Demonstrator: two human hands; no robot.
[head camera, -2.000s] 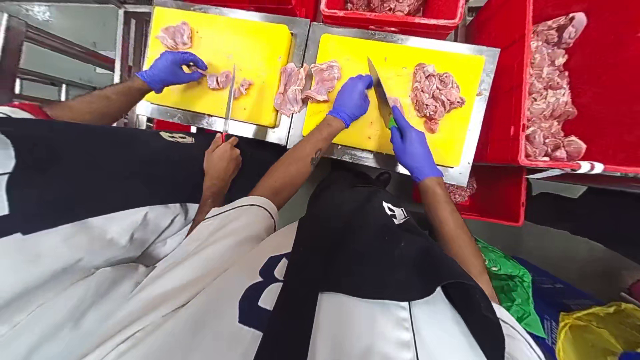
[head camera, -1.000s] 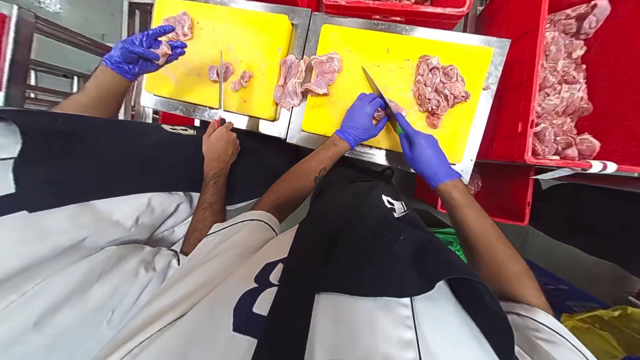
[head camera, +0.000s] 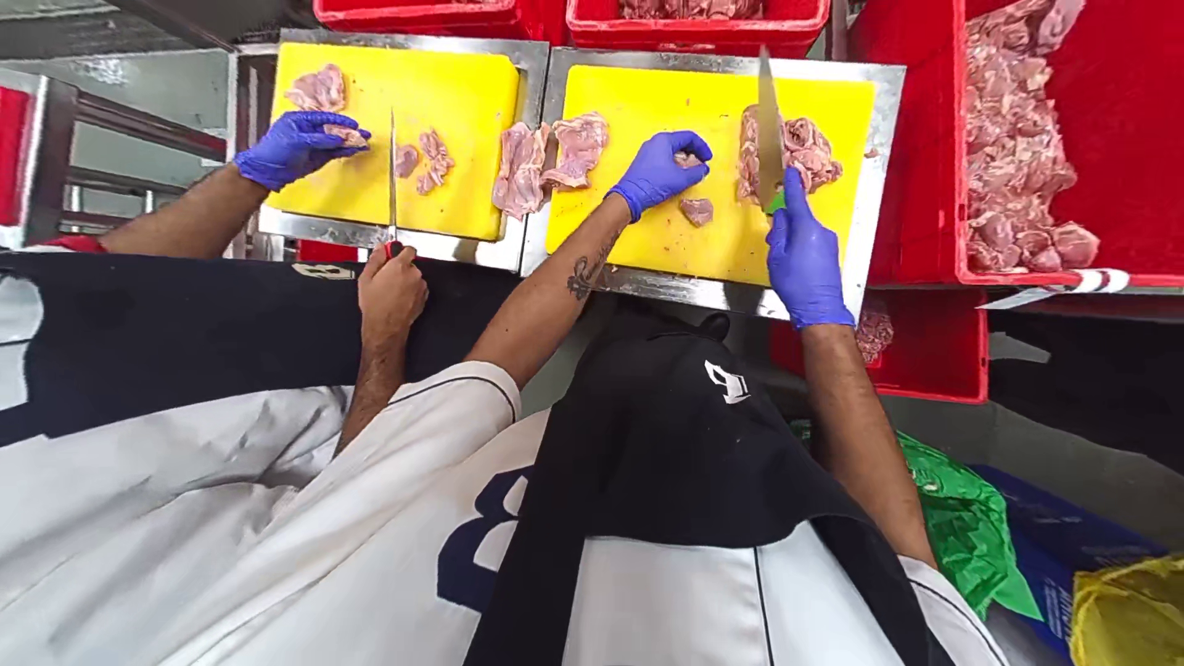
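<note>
My left hand (head camera: 659, 174), in a blue glove, holds a small piece of raw meat (head camera: 686, 159) over the yellow cutting board (head camera: 638, 242). A loose meat chunk (head camera: 696, 211) lies just below it. My right hand (head camera: 807, 254), also gloved, grips the green handle of a knife (head camera: 770, 134). Its blade points away from me and passes in front of a pile of raw meat pieces (head camera: 814, 159) at the board's right. Flat meat pieces (head camera: 579, 150) lie at the left edge, overlapping the gap between the boards.
At left a co-worker's gloved hand (head camera: 301, 148) holds meat, and their bare hand (head camera: 392, 289) a knife, over another yellow board (head camera: 444, 83). Red crates stand behind (head camera: 694, 35) and at right (head camera: 925, 166), with meat inside. A lower red crate (head camera: 934, 356) and a green bag (head camera: 962, 518) are below.
The knife in my right hand has swung from slanting left to pointing away, beside the pile. My left hand has moved off from the blade. The co-worker's gloved hand has shifted toward their board.
</note>
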